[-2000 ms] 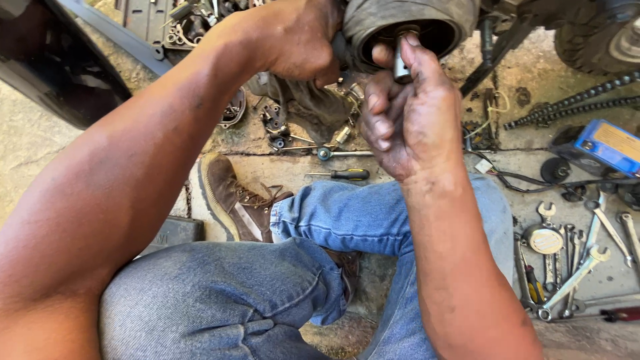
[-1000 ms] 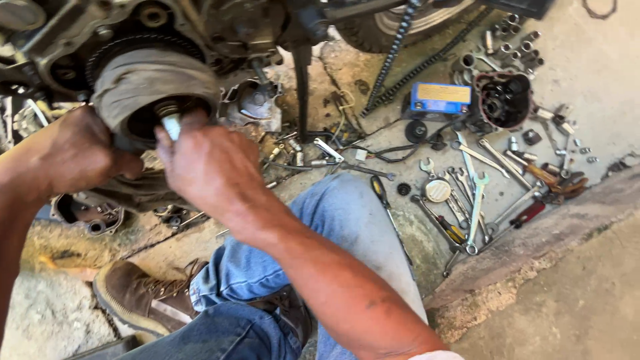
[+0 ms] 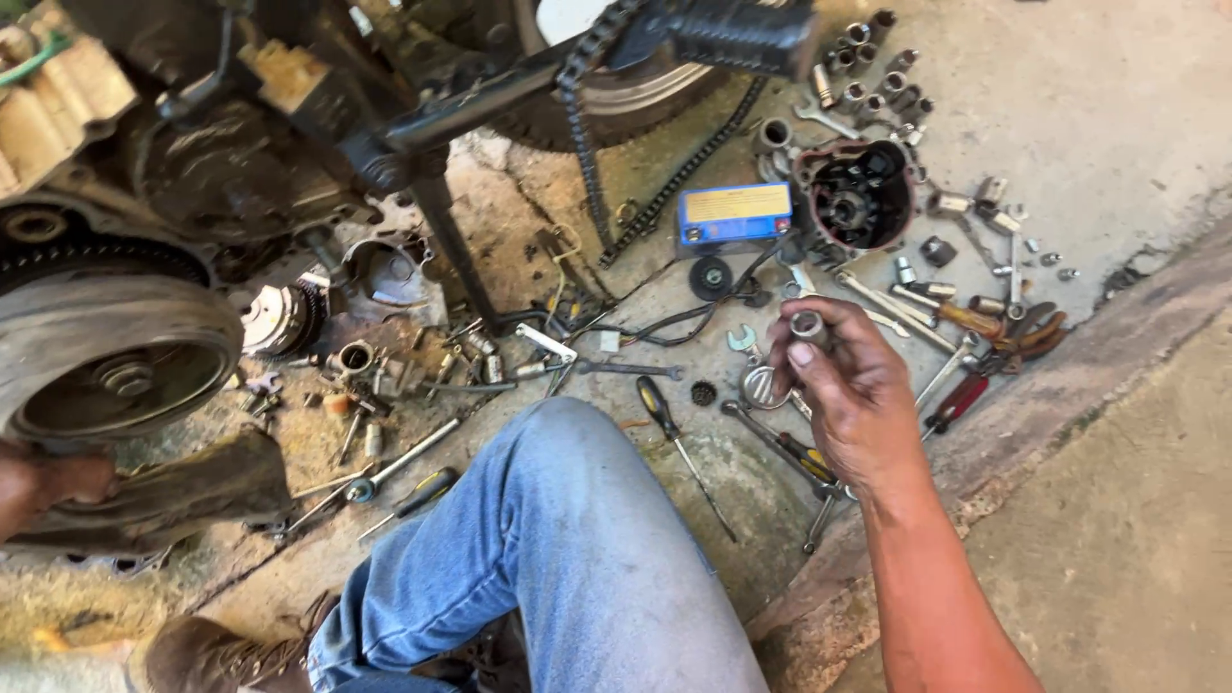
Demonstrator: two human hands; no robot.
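Note:
My right hand [image 3: 852, 385] holds a metal socket [image 3: 808, 327] between thumb and fingers, its open end facing up, above the tools on the ground. At the left edge my left hand [image 3: 58, 483] grips a dark cloth strip [image 3: 183, 486], which wraps around the round metal rotor [image 3: 125, 327] on the motorcycle engine. Inside the rotor's hollow face, a center nut [image 3: 127, 377] shows. Below my right hand lie a round metal cap [image 3: 763, 387], an open-end wrench [image 3: 742, 339] and a yellow-and-black screwdriver [image 3: 804, 454].
A blue battery [image 3: 734, 214] stands beside an engine cover holding dark parts [image 3: 857, 197]. Several sockets [image 3: 881, 87] lie at the upper right, pliers [image 3: 1035, 337] below. A drive chain [image 3: 683, 168] hangs near the wheel. A ratchet [image 3: 404, 460] and a screwdriver [image 3: 683, 457] flank my raised knee.
My right hand has moved away from the rotor to the right, bringing the socket over the tools. The nut inside the rotor is now uncovered. The view has swung right.

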